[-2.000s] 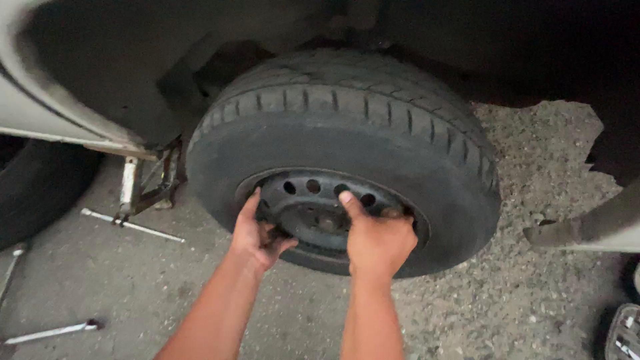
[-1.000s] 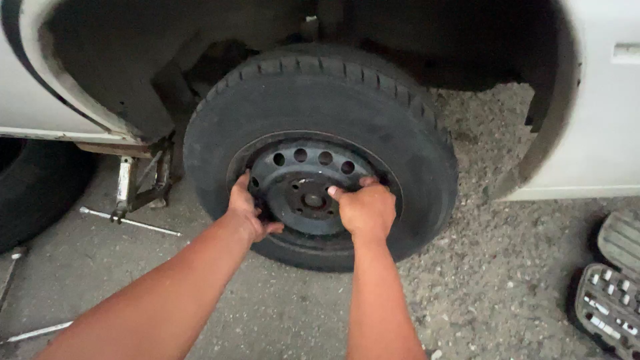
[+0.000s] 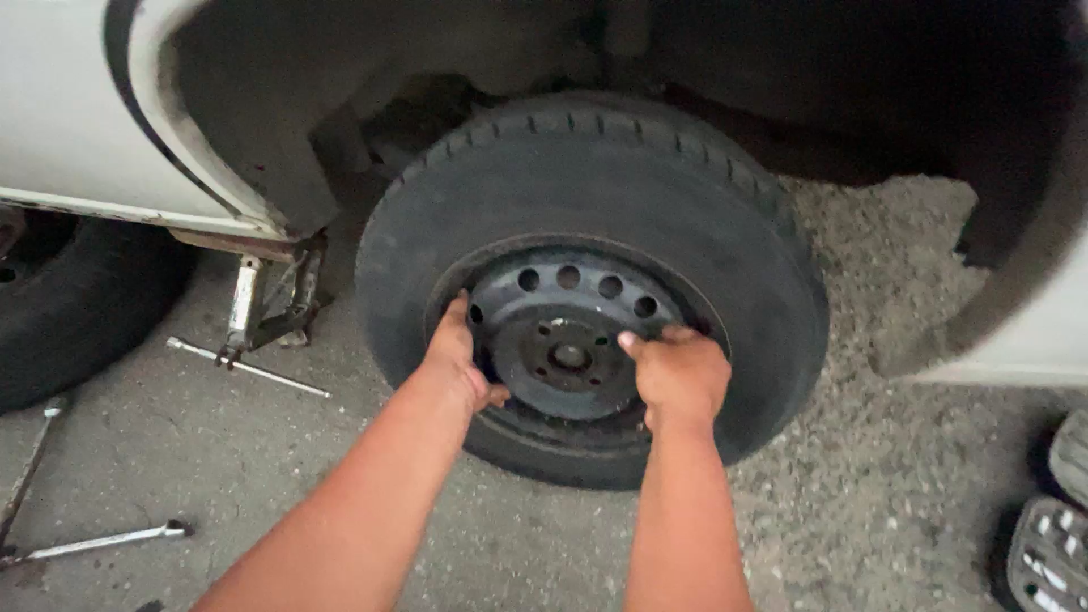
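Note:
A car wheel with a black rubber tyre and a dark steel rim stands upright in the wheel well of a white car. My left hand grips the left side of the rim, its fingers at the holes and its thumb lower down. On the right side of the rim, my right hand is closed with its fingers hooked into the rim, partly hidden. Bolt holes surround the round centre of the rim, and no nuts show on them.
A scissor jack stands under the car's sill at left, with a metal rod through its end. Another tyre lies at far left. A lug wrench is on the ground, lower left. An open socket set case sits at lower right.
Both hands stay on the rim. The rim and its holes have turned a little between the frames. The view has shifted.

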